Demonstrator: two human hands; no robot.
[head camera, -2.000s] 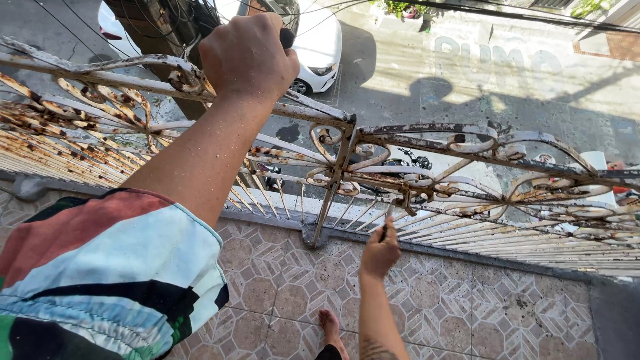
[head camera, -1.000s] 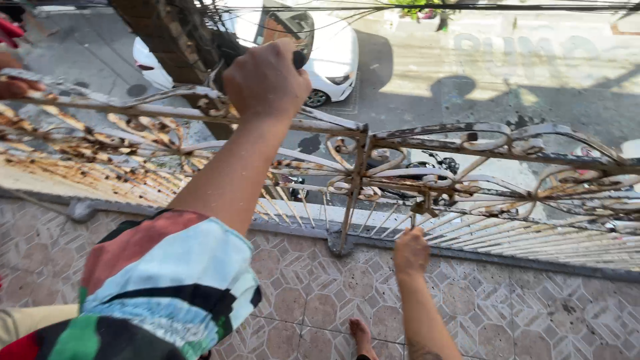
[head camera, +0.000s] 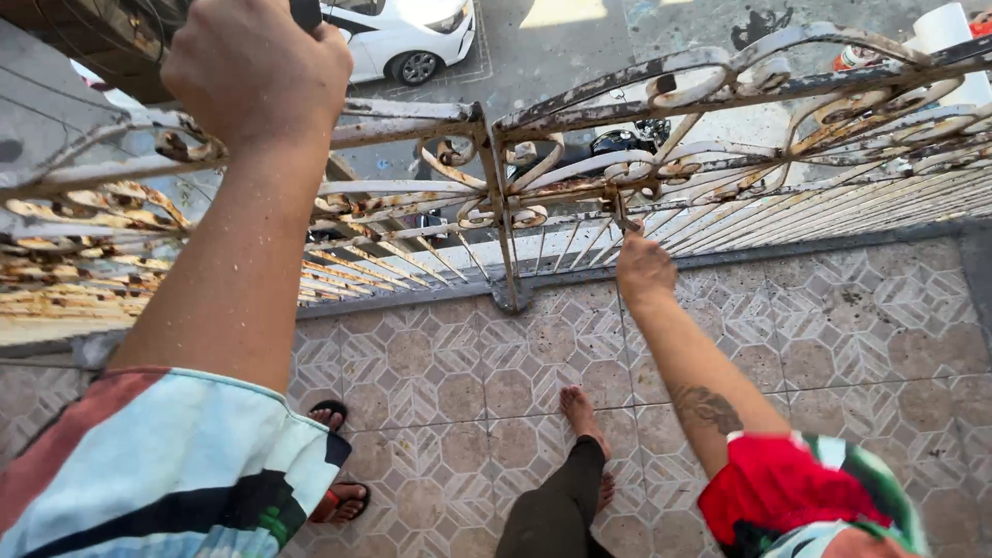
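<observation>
A rusty, flaking white metal railing (head camera: 496, 178) crosses the view. My left hand (head camera: 260, 74) is above its left part, at the top of the view, closed around a black object (head camera: 305, 12) that is mostly hidden. Small pale flecks lie on my left forearm. Lower and to the right, my right hand (head camera: 647, 267) grips a small hand tool (head camera: 622, 217), whose metal end is against the rusty scrollwork right of the railing post. The tool's exact kind cannot be told, as my fingers hide its handle.
Patterned floor tiles (head camera: 542, 349) lie below, with my bare foot (head camera: 577, 411) on them. Another person's sandalled foot (head camera: 349, 500) is at lower left. A grey ledge (head camera: 403, 298) runs under the railing. Beyond are a white car (head camera: 418, 39) and a motorcycle (head camera: 620, 143) on the street.
The view has shifted noticeably. Another person's hand, at the far left over the railing one second ago, is out of view. My right hand remains at the railing with the tool.
</observation>
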